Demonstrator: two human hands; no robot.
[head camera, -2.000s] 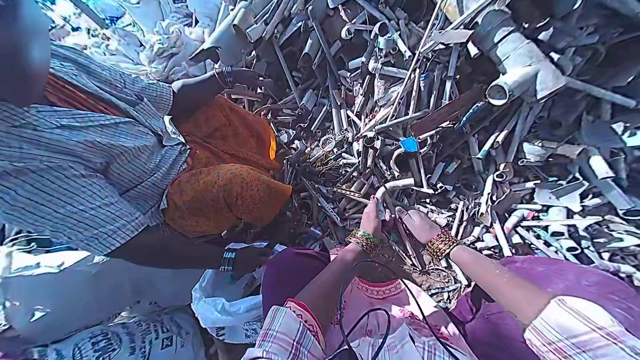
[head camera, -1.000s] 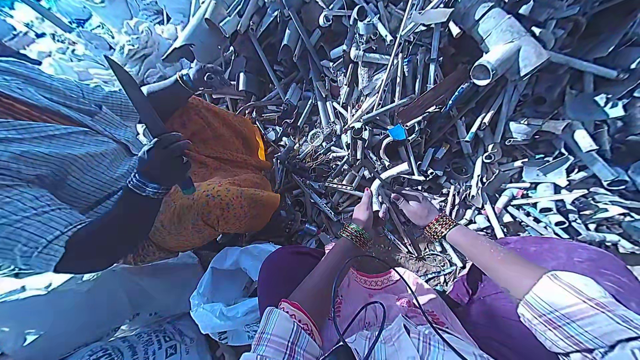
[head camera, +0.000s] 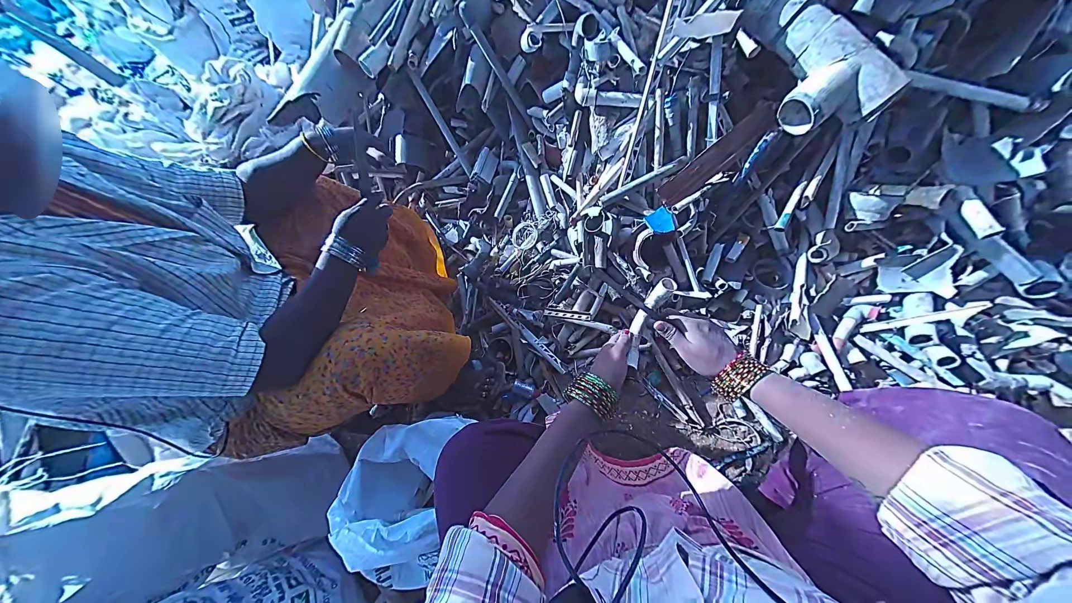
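My left hand (head camera: 613, 362), with green bangles at the wrist, grips the lower part of a short white plastic pipe piece (head camera: 650, 308) that has a wider fitting at its top end. To the right of it is my right hand (head camera: 702, 342), its fingers curled around a dark, thin thing (head camera: 630, 300) that crosses towards the pipe piece; it looks like a blade, though its kind is hard to tell. Scrap plastic pipes and fittings lie heaped beyond both hands.
At left sits a co-worker in a checked shirt (head camera: 126, 310), hands at a dark blade (head camera: 362, 151). A large pipe tee (head camera: 825, 75) lies upper right, a blue scrap (head camera: 660, 219) mid-heap. A white plastic sack (head camera: 385, 502) stands near my knee; a black cable (head camera: 559, 502) crosses my lap.
The pipe piece between my hands now shows a straight shape with a wider end, where a curved one showed before. The co-worker's raised blade has moved away towards the heap.
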